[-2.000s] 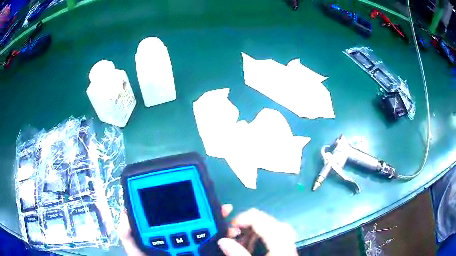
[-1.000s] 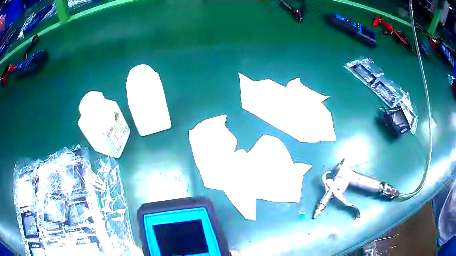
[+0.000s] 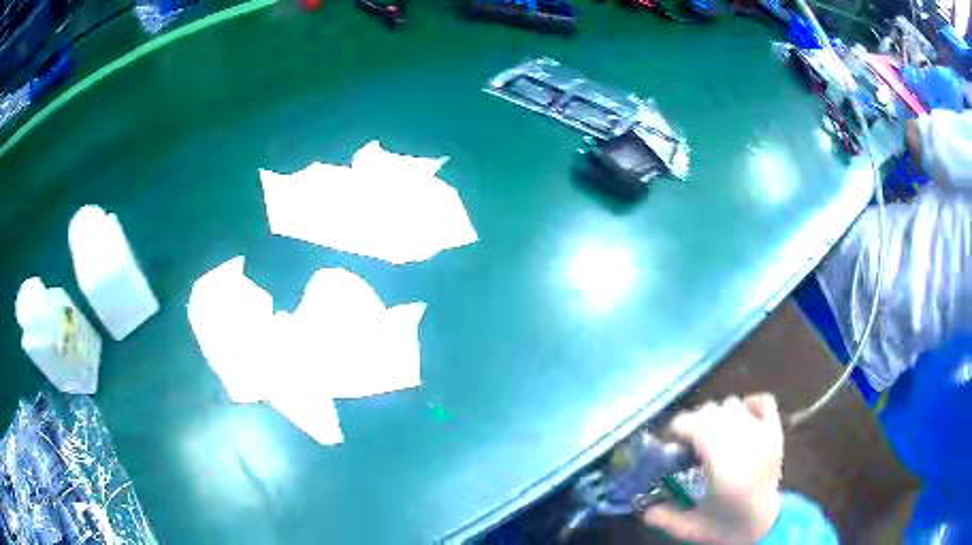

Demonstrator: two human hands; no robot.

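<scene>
My right hand [image 3: 730,468], in a light blue sleeve, is low at the right, beyond the bench's front edge. It is closed around the blurred air blow gun [image 3: 648,464], whose thin pale hose [image 3: 876,266] runs up from the hand. The gun's nozzle and lever cannot be made out clearly. My left hand and the handheld tester are not in view. Two white wipes lie on the green bench, one farther back [image 3: 368,208] and one nearer [image 3: 320,341].
Two white bottles, one plain [image 3: 110,271] and one labelled [image 3: 62,339], stand at left. Film-wrapped panels [image 3: 53,468] lie at lower left. A panel strip [image 3: 565,98] with a black block [image 3: 629,160] lies farther back. Another person's sleeve [image 3: 946,149] is at right.
The view has swung right, so bench items appear farther left. The air gun has left the bench and is in my right hand. The tester has gone out of view.
</scene>
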